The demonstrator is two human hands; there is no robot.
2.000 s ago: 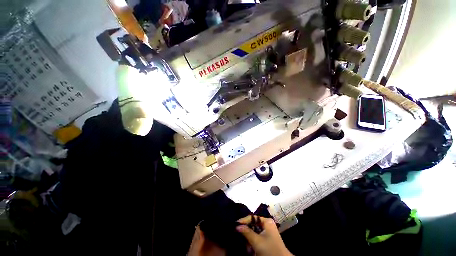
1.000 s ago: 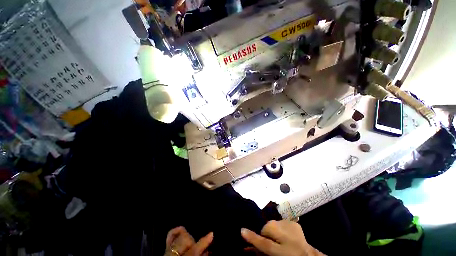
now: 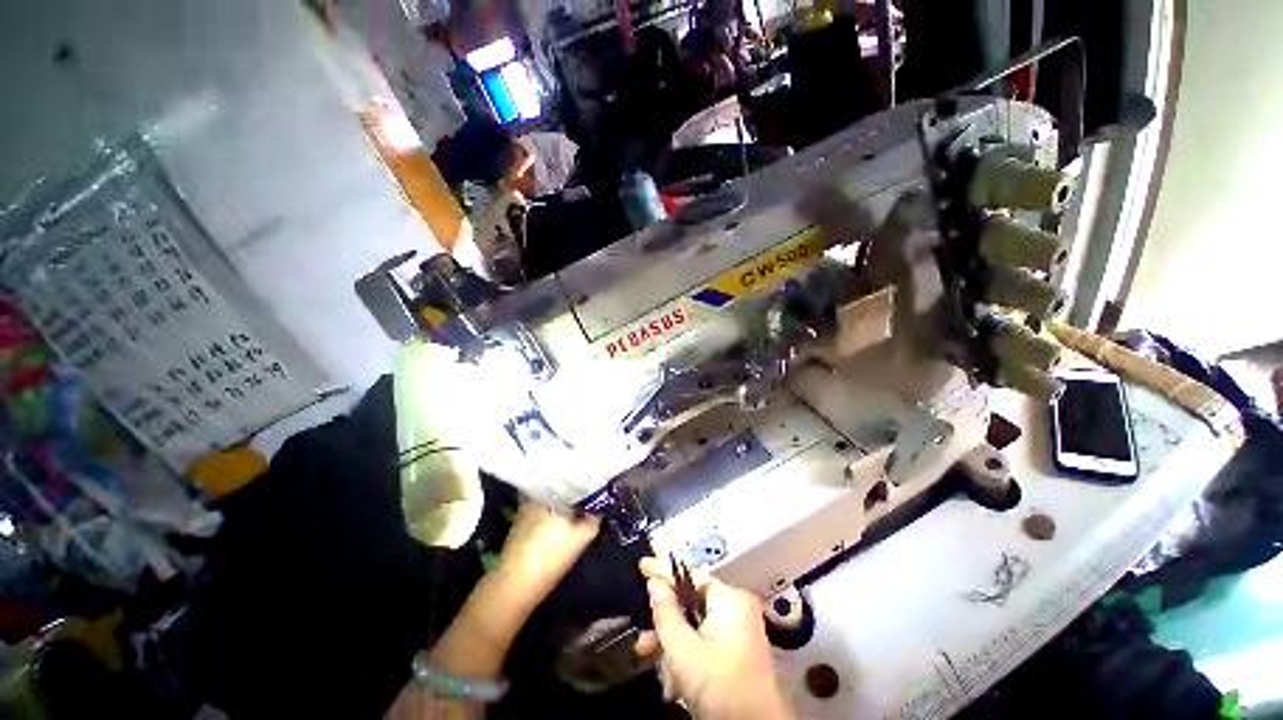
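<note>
The coverstitch machine [image 3: 844,303] stands in front of me, its presser foot [image 3: 616,512] brightly lit at the left end. My left hand [image 3: 546,551] reaches in beside the foot from the left, over black fabric [image 3: 324,549]. Its fingertips are glare-washed and partly hidden, so its grip cannot be made out. My right hand [image 3: 715,640] is at the front edge of the bed, just below the foot, closed around a small dark pointed tool [image 3: 685,582], perhaps thread snips. Black fabric also lies between my hands.
A smartphone [image 3: 1095,425] and loose thread [image 3: 1000,578] lie on the white table [image 3: 901,640]. Thread cones [image 3: 1023,242] are at the machine's right end. A pale sewing lamp [image 3: 436,464] hangs at the head's left. A person [image 3: 542,166] is behind the machine.
Both hands have moved up from the fabric at the front to the presser foot. A small dark tool now shows in my right hand. The view has tilted up, showing more background.
</note>
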